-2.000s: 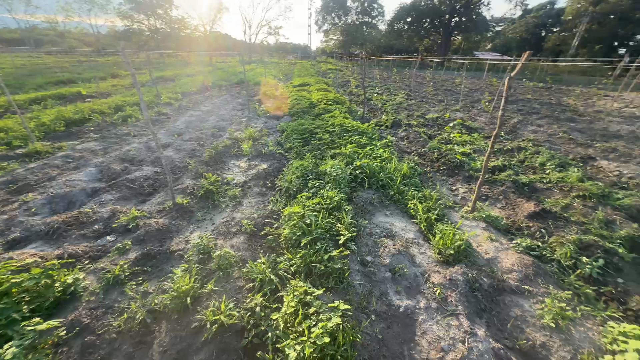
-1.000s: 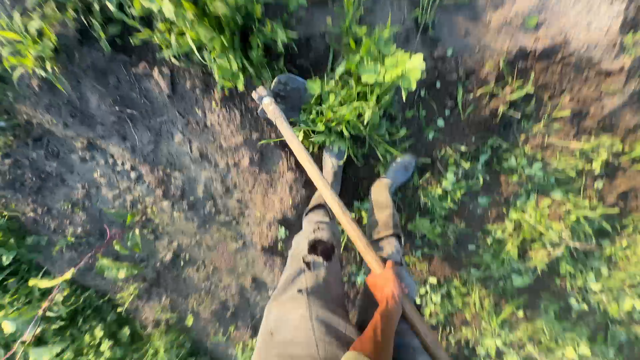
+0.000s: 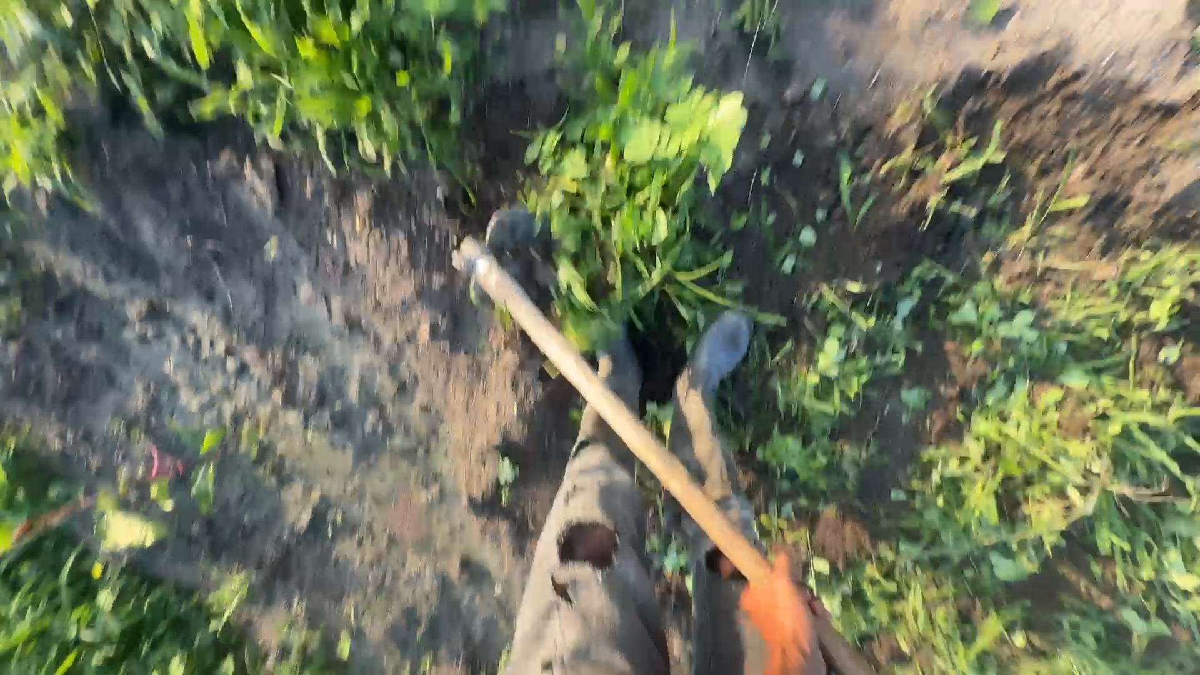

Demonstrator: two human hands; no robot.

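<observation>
A long wooden-handled hoe [image 3: 619, 412] runs slantwise from the lower right to the upper middle, over my legs. My right hand [image 3: 780, 614] is closed around the lower part of its handle. The dark hoe blade [image 3: 514, 230] is at the far end, partly behind leafy plants [image 3: 628, 178] that stand just in front of my feet. My left hand is out of view. The picture is blurred by motion.
My legs in worn trousers [image 3: 586, 609], torn at the knee, and a shoe [image 3: 724, 342] are at the lower middle. Bare soil [image 3: 328, 375] lies to the left. Weeds [image 3: 1041, 469] cover ground at the right, and thick green growth [image 3: 347, 75] stands at the upper left.
The view has swung from the field rows down to my feet, bringing the hoe and hand into sight. Over the last second, the hoe has kept nearly the same slant.
</observation>
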